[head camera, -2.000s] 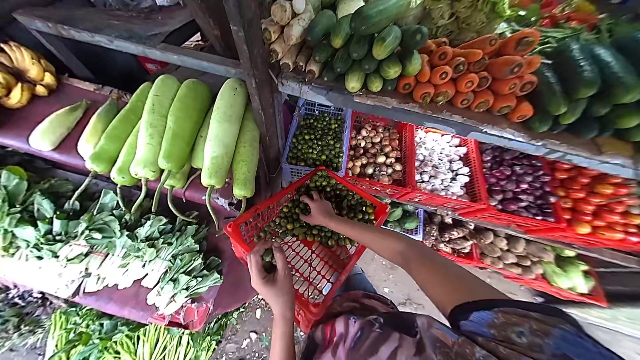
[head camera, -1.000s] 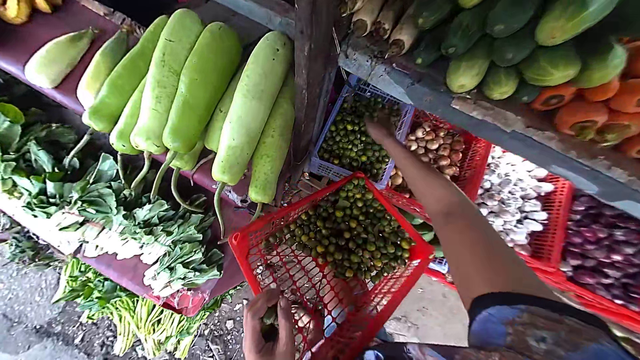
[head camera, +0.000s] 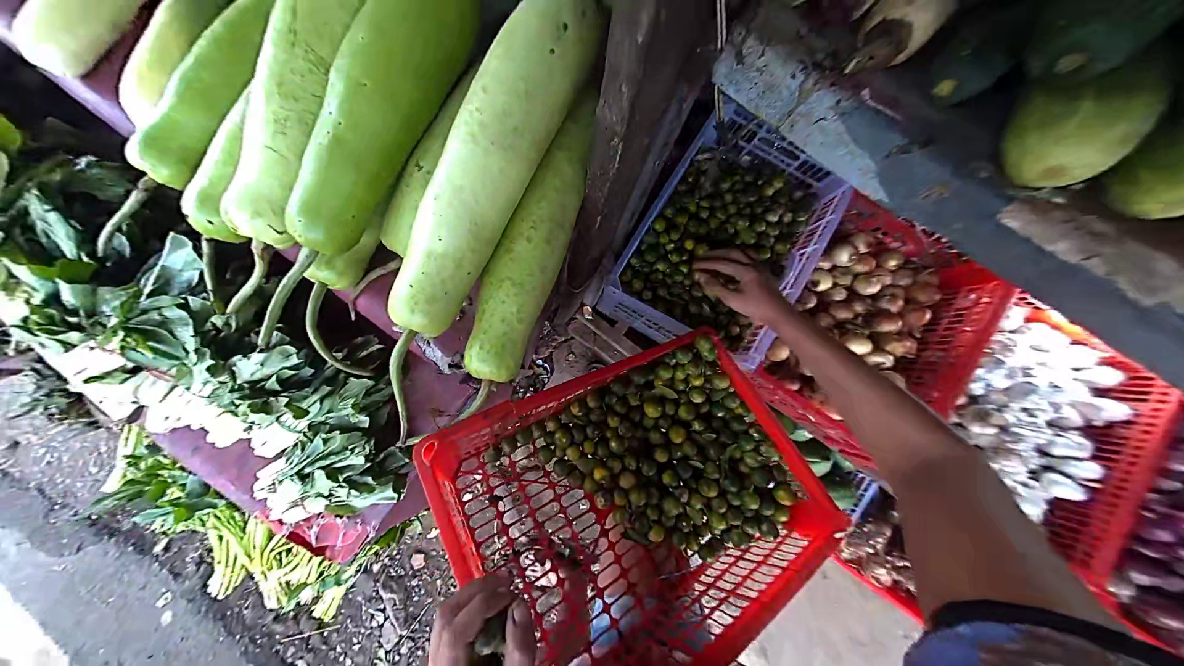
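Observation:
A red plastic mesh crate (head camera: 777, 601) lies tilted low in the middle, with many small green citrus fruits (head camera: 657, 444) heaped toward its upper right. At the crate's lower left edge my left hand (head camera: 481, 620) is curled around something small and dark green, perhaps a few of the fruits. Above, a pale blue-violet plastic crate (head camera: 819, 236) holds similar small green fruits (head camera: 731, 208). My right hand (head camera: 735, 282) reaches into this crate, its fingers bent on the fruits; whether it holds any cannot be told.
Long green bottle gourds (head camera: 499, 166) and leafy greens (head camera: 176, 324) lie on the left. A wooden post (head camera: 634, 120) stands beside the violet crate. Red crates of onions (head camera: 869, 296) and garlic (head camera: 1045, 416) are at right, under a shelf edge (head camera: 925, 176) with green vegetables.
My right hand has gone from the fruits in the red crate to those in the violet crate. My left hand stays by the red crate's lower left. The view has moved closer.

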